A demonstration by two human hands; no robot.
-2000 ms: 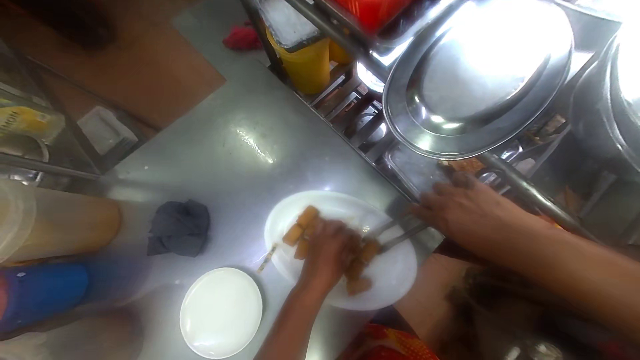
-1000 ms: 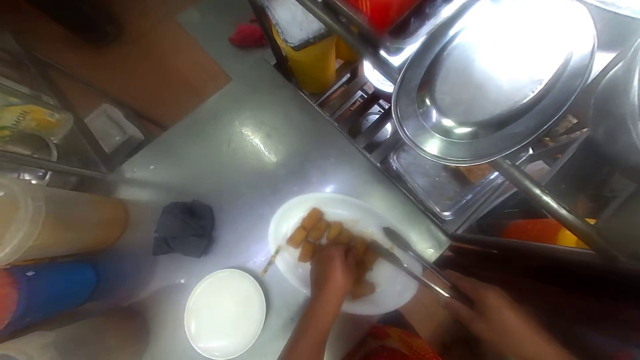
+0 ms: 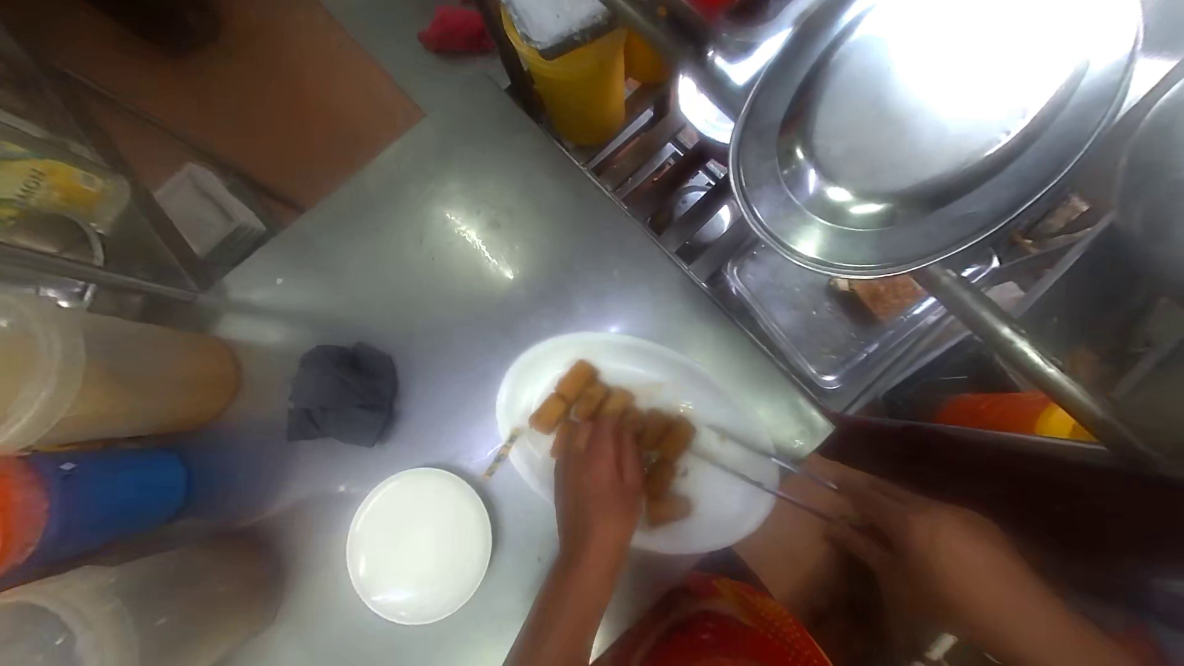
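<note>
A white oval plate [image 3: 731,509] lies near the counter's corner, bearing several browned, fried food pieces [image 3: 575,379]. My left hand [image 3: 599,472] reaches over the plate with its fingers on the pieces; whether it grips one is hidden. At the plate's right, my right hand [image 3: 874,518] holds blurred metal tongs [image 3: 763,476], whose tips reach in beside the pieces. A small striped stick-like item [image 3: 500,454] rests at the plate's left rim. The round white plate [image 3: 419,546] shows no food on it.
A dark grey cloth [image 3: 342,393] lies on the steel counter [image 3: 555,250]. Tall plastic containers [image 3: 148,379] stand at the left. A large oval metal tray [image 3: 795,222] is raised at upper right, above a rack with a rectangular metal tray [image 3: 805,324] and a yellow container [image 3: 578,92].
My right hand has moved from beside the raised metal tray down to the right of the oval plate, still with the tongs. My left hand stays over the food.
</note>
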